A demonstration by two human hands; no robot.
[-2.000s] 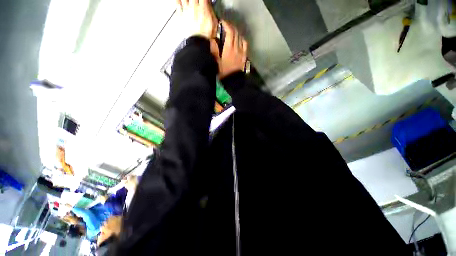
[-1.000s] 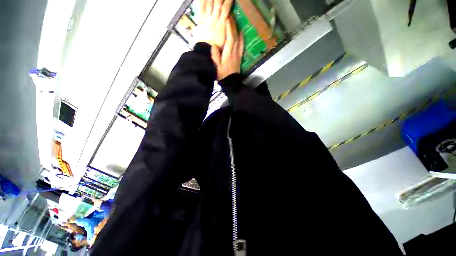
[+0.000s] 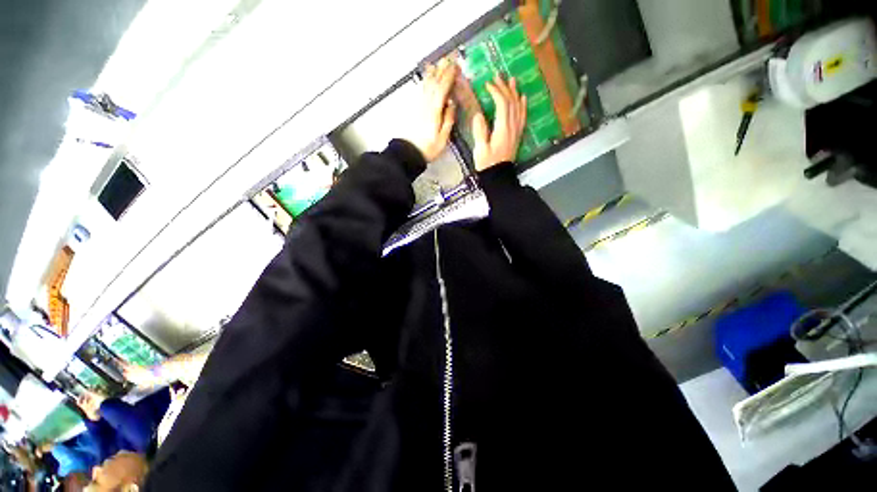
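Observation:
A green circuit board [image 3: 514, 72] lies in a carrier frame [image 3: 594, 108] on the bench track, with an orange-brown hold-down bar [image 3: 553, 72] along its right side and another strip [image 3: 467, 101] on its left, partly hidden. My left hand [image 3: 439, 108] lies at the frame's left edge, fingertips near the strip's upper end. My right hand [image 3: 501, 123] rests on the lower left of the board, fingers spread. Neither hand shows a held part; what lies under the fingers is hidden.
Another carrier with a green board [image 3: 306, 187] lies left along the track [image 3: 187, 279]. A black device [image 3: 122, 189] and orange strips [image 3: 60, 288] lie on the bench. Co-workers sit at lower left. A yellow-handled tool [image 3: 745, 120] and white machine unit [image 3: 829, 62] are right.
My hands, together over the board a second ago, are now apart at its left side. The view has shifted, showing more of the board, the yellow-handled tool and the white unit at right.

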